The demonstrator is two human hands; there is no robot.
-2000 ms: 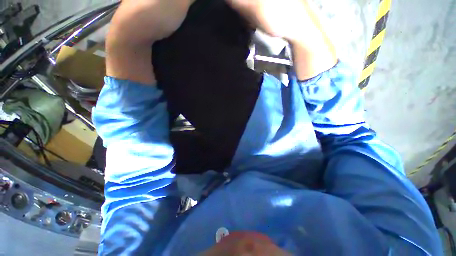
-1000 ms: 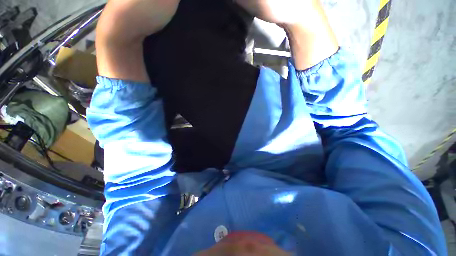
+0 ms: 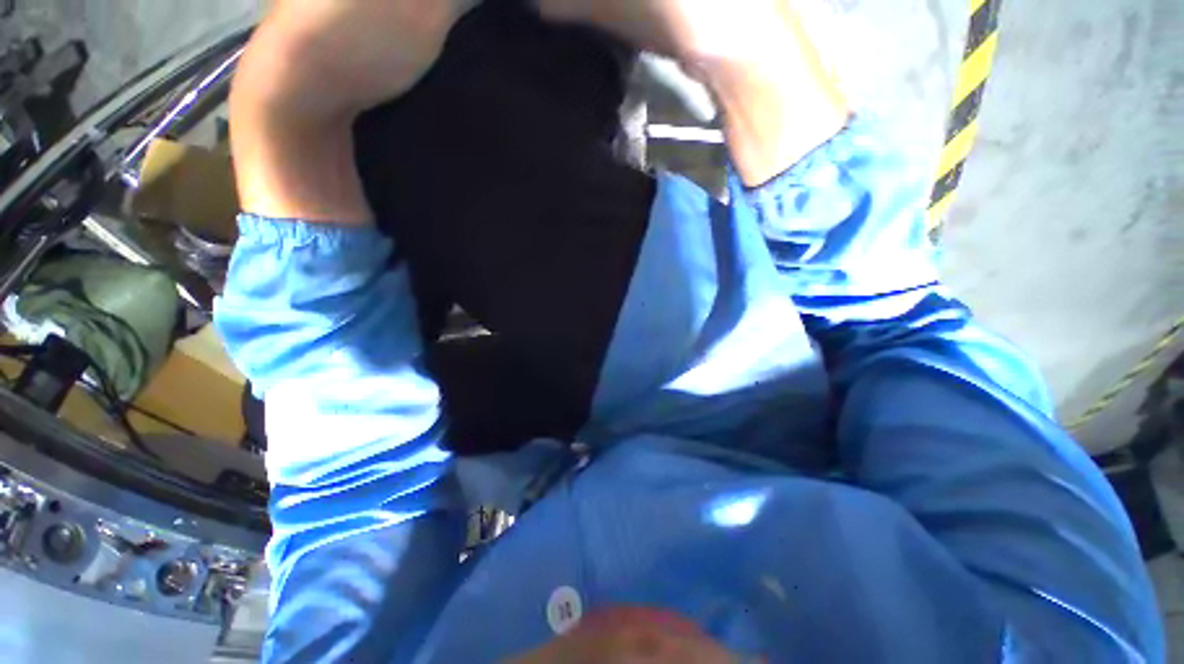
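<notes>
Black trousers (image 3: pixel 506 195) cover the thigh and knee in the middle of the view. My left hand (image 3: pixel 364 39) is over the upper left side of the knee, bare and cut off by the top edge. My right hand (image 3: pixel 662 29) is over the upper right side of the knee, bare, partly blurred and cut off by the top edge. The fingertips of both hands are out of the picture, so what they hold is hidden. A blue smock (image 3: pixel 701 311) with elastic cuffs lies over part of the trousers.
At left are metal framing, cardboard (image 3: pixel 182 389), a green cloth bundle (image 3: pixel 111 311) and dark cables. A metal machine edge (image 3: pixel 117 551) is at lower left. Yellow-black tape (image 3: pixel 963 110) marks the grey floor at right. Dark equipment shows at the far right edge.
Both forearms have shifted a little to the left in the view. My right hand has moved left, closer to my left hand.
</notes>
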